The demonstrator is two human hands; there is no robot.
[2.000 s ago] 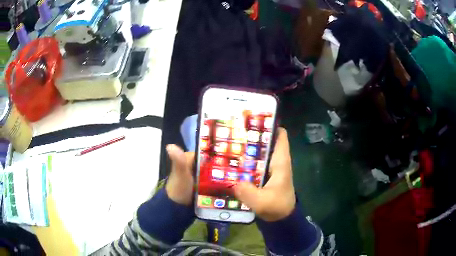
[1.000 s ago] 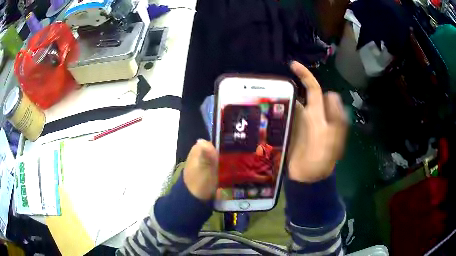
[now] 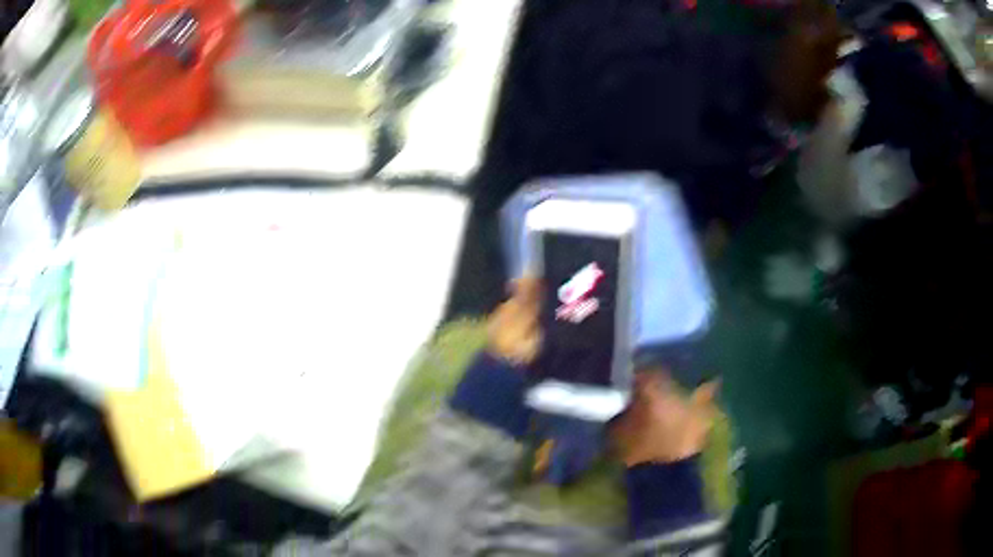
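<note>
The frame is blurred. A smartphone [image 3: 584, 310] with a white front stands nearly upright in view, its screen dark with a small pink and white mark in the middle. My left hand [image 3: 518, 322] holds its left edge, thumb side showing. My right hand [image 3: 664, 418] is at the lower right of the phone, near its bottom corner; blur hides whether it touches the phone and how its fingers lie.
A light blue stool top [image 3: 670, 261] lies beyond the phone. On the white table at left are paper sheets [image 3: 305, 316], a tan-yellow book cover [image 3: 163, 441], a black strip, an orange-red bag [image 3: 163, 71] and a machine base [image 3: 289, 103].
The phone looks smaller and farther off, and its screen went from icons to a dark picture. My right hand moved down from beside the phone. The view shifted, showing more of the stool.
</note>
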